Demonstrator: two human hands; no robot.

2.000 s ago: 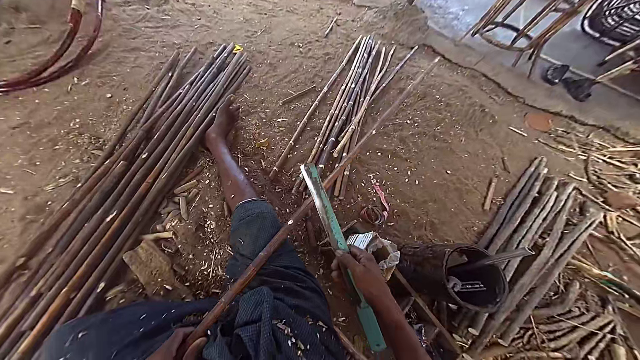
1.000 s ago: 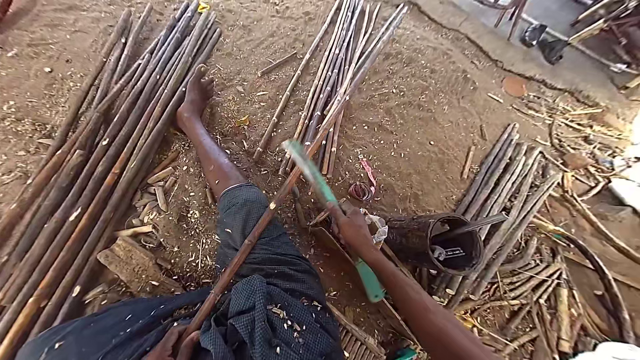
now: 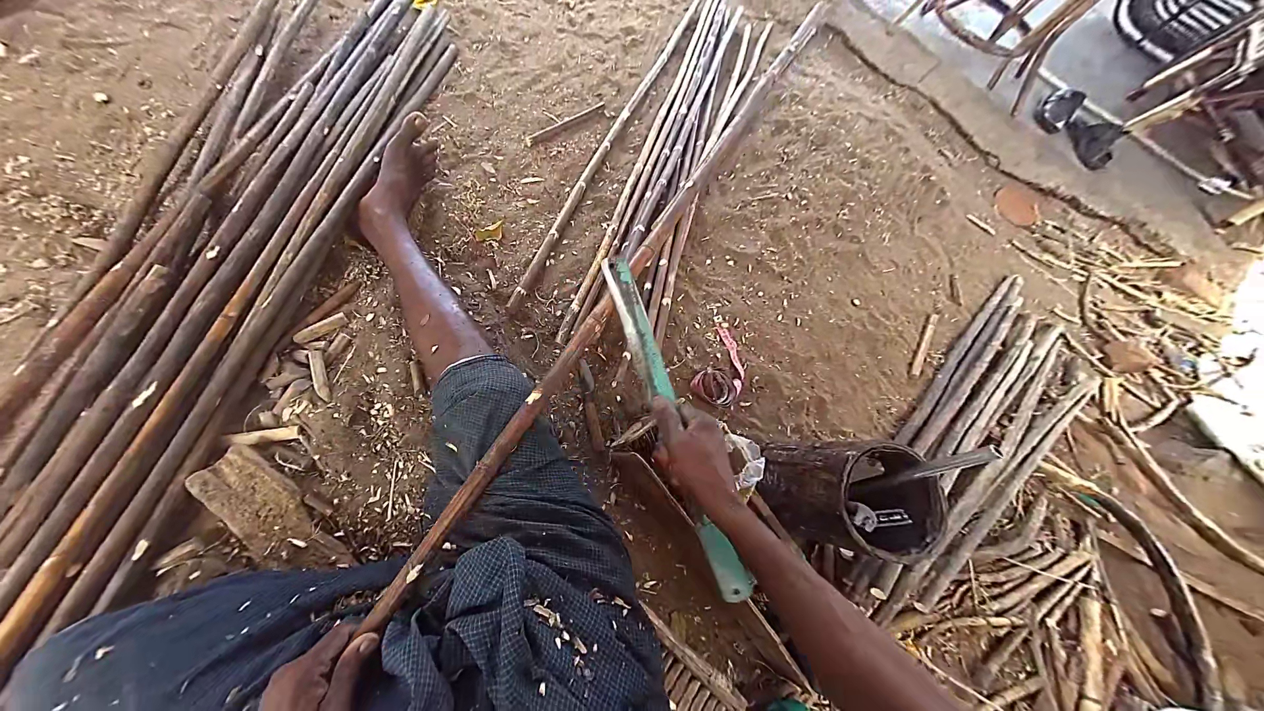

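Observation:
At the bottom of the head view my left hand (image 3: 321, 671) is closed around the lower end of a long wooden pole (image 3: 494, 454), which slants up across my lap to the upper right. My right hand (image 3: 696, 454) grips a green tool with a long blade (image 3: 637, 331), possibly a machete; its tip end lies close against the right side of the pole. Whether the two touch is hard to tell. The tool's green lower end shows below my wrist. Pale wood shavings lie on my dark checked cloth (image 3: 533, 612).
Long poles (image 3: 227, 296) lie in a pile at left, beside my bare foot (image 3: 400, 178). Thinner canes (image 3: 652, 178) lie ahead. To the right are an open dark cylindrical container (image 3: 849, 494) with a metal piece in it, short sticks (image 3: 978, 395) and a pink measuring tape (image 3: 726, 375).
The green tool and my right hand have moved a little against the pole between frames. My left hand keeps hold of the pole's lower end. The view has shifted somewhat.

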